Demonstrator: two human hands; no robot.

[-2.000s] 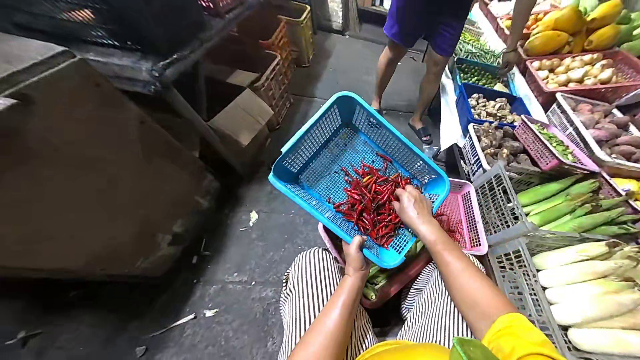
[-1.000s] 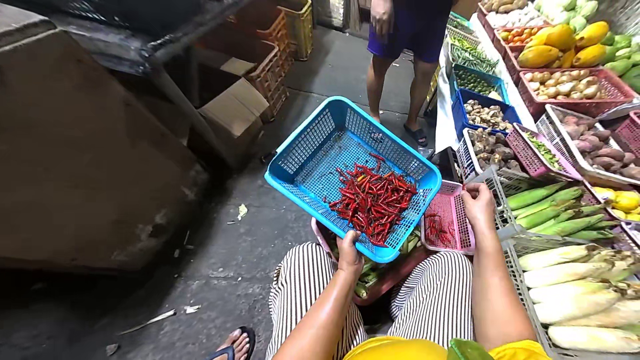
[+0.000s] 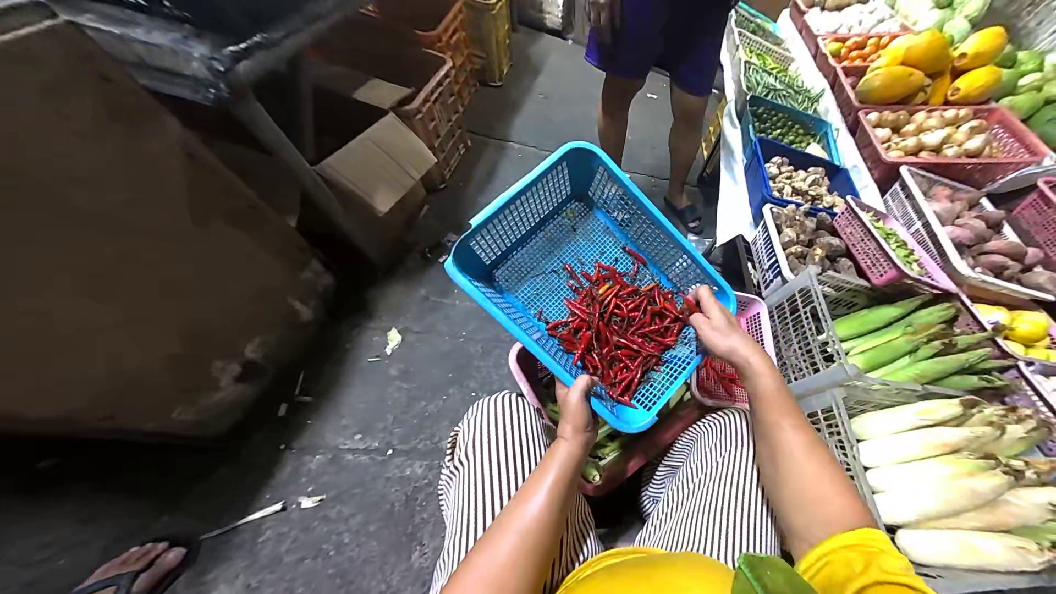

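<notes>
A blue plastic basket [image 3: 528,206] is held tilted over my lap, with a heap of red chili peppers [image 3: 619,326] at its near right end. My left hand [image 3: 577,410] grips the near rim, thumb on top. At the right rim is my right hand [image 3: 719,328], its fingertips at the basket's edge beside some chilies; whether it also pinches a chili is unclear. A small pink basket [image 3: 755,318] with a few red chilies stands under that hand. Below the blue basket, a larger pink basket [image 3: 524,371] with green vegetables is partly hidden.
Crates of unhusked green corn [image 3: 916,338], pale corn ears [image 3: 940,478], sweet potatoes [image 3: 982,231] and other produce line my right. A person's legs [image 3: 652,115] stand ahead. A cardboard box [image 3: 379,165] and crates are at the back left, near a large brown panel [image 3: 140,247].
My right hand was among the chilies in the blue basket, then at the small pink basket's right side; now it is at the blue basket's right rim. The other person's arm has withdrawn from the produce.
</notes>
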